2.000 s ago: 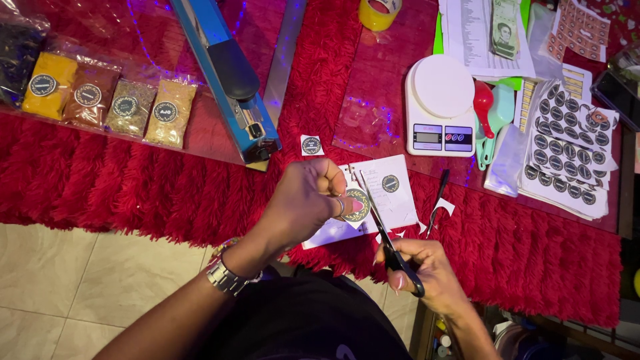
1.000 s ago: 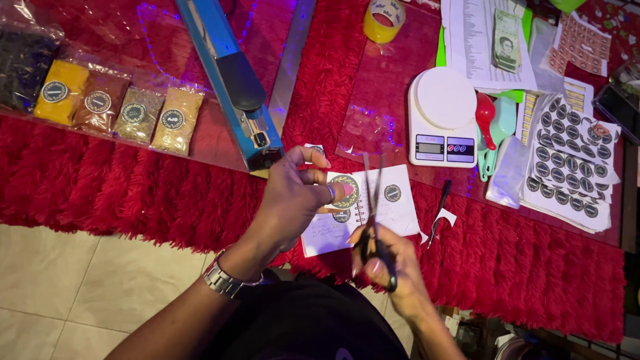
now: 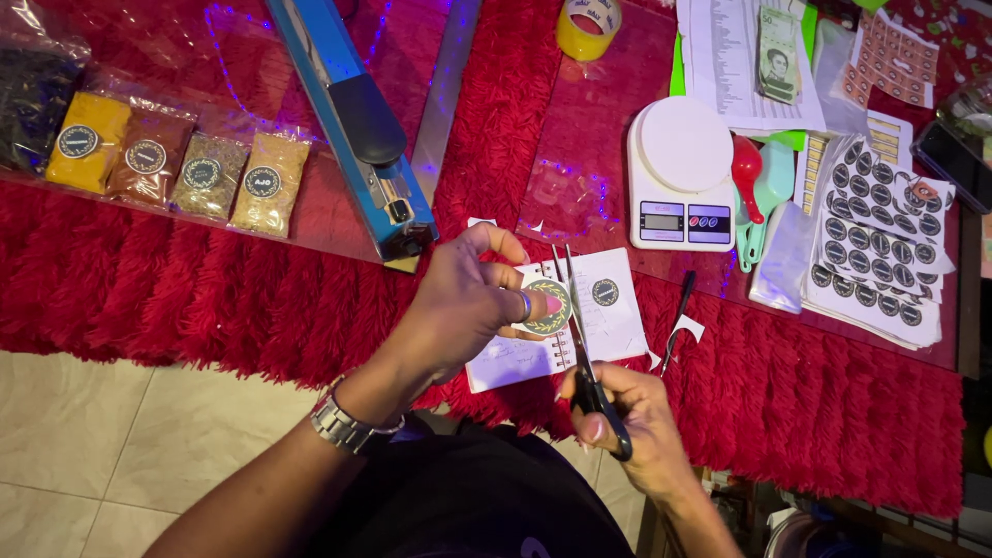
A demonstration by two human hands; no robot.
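Note:
My left hand [image 3: 484, 298] pinches a round paper label [image 3: 547, 307] printed with a leaf wreath, partly covered by the fingers. Black-handled scissors [image 3: 587, 380] are in my right hand [image 3: 632, 418], their narrow blades pointing away from me along the label's right edge. Under both lies an open spiral notebook [image 3: 620, 325] with handwriting. A small round dark label [image 3: 605, 292] rests on its right page. White paper offcuts [image 3: 688, 328] and a slim black pen-like object [image 3: 682, 310] lie to the right.
A blue long-arm stapler [image 3: 364, 132] stands left of the notebook, beyond it bagged spices [image 3: 267, 186]. Toward the right are a white digital scale [image 3: 682, 170], red and green scoops [image 3: 745, 174], and sheets of round labels [image 3: 876, 256]. Yellow tape [image 3: 587, 39] and banknotes [image 3: 779, 58] lie farther back.
The scissors, pointing up and left across the label two seconds ago, now point more straight away from me. The blades have come closer to the label since one second ago.

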